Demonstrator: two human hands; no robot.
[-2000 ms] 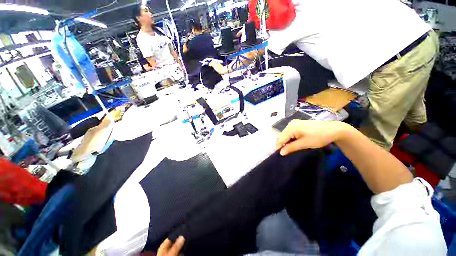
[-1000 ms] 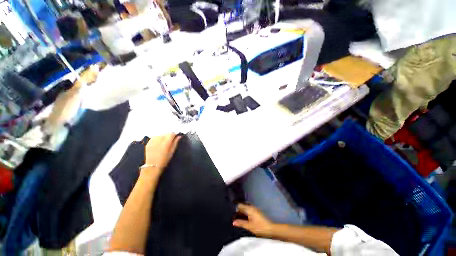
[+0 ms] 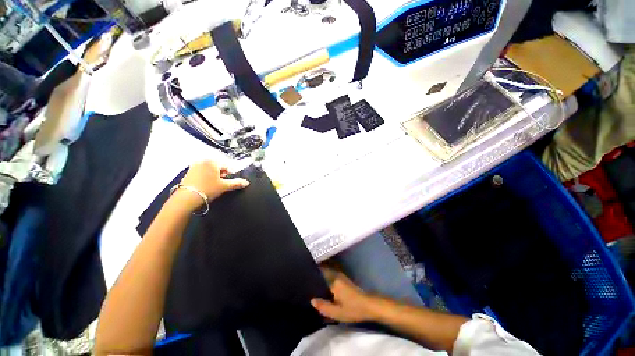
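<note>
A black garment panel (image 3: 237,257) lies on the white machine table and hangs over its front edge. Its top edge is at the presser foot (image 3: 257,154) of the white sewing machine (image 3: 313,62). My left hand (image 3: 209,182) lies on the panel's upper left part, just left of the needle area, fingers towards the foot. My right hand (image 3: 342,299) holds the panel's right edge at the table's front edge; some of its fingers are hidden. Whether the foot is down on the cloth cannot be told.
Small black labels (image 3: 348,117) lie on the machine bed. A dark device in a clear pouch (image 3: 470,115) lies at the right. A blue crate (image 3: 592,278) with black pieces stands below right. Another black piece (image 3: 90,208) lies at the left. Black strips hang over the machine head.
My left hand came from the lower edge to the panel near the needle. My right hand went from the panel's far right part to its edge below the table. The view moved closer to the machine.
</note>
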